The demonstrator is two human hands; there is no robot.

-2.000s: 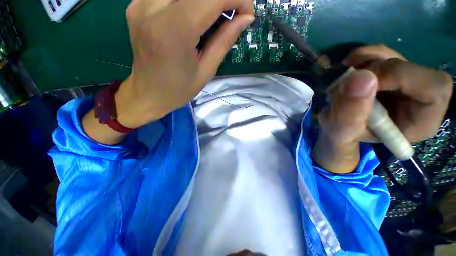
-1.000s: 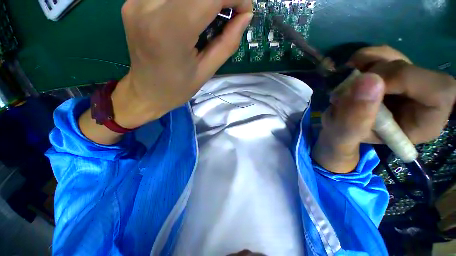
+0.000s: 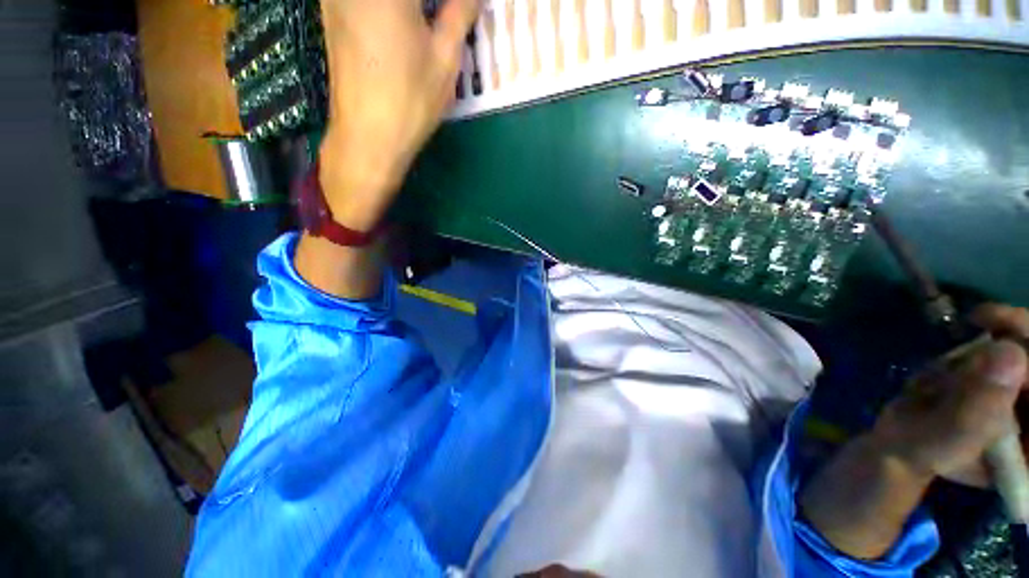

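My right hand [image 3: 942, 412], at the right edge, holds the soldering iron [image 3: 1004, 452]; its long dark tip reaches the right side of the green PCB panel [image 3: 739, 243]. Dark cylindrical components [image 3: 771, 114] stand or lie along the panel's far row. One small dark part [image 3: 706, 192] lies on the panel's middle, another [image 3: 631, 185] on the mat left of it. My left hand [image 3: 378, 102] is over the left end of the white component tray [image 3: 485, 96], near dark parts; its fingertips are at the top edge, so a grip is unclear.
The green mat [image 3: 530, 175] lies under the panel. Green boards [image 3: 271, 68] are at the far left by an orange-brown surface [image 3: 181, 102]. A silvery solder spool [image 3: 240, 169] is at the left table edge. A thin wire [image 3: 522, 239] trails toward the lap.
The view has swung left, showing the tray and spool. My left hand has left the panel and reached to the tray. The iron stays in my right hand, its tip now at the panel's right side.
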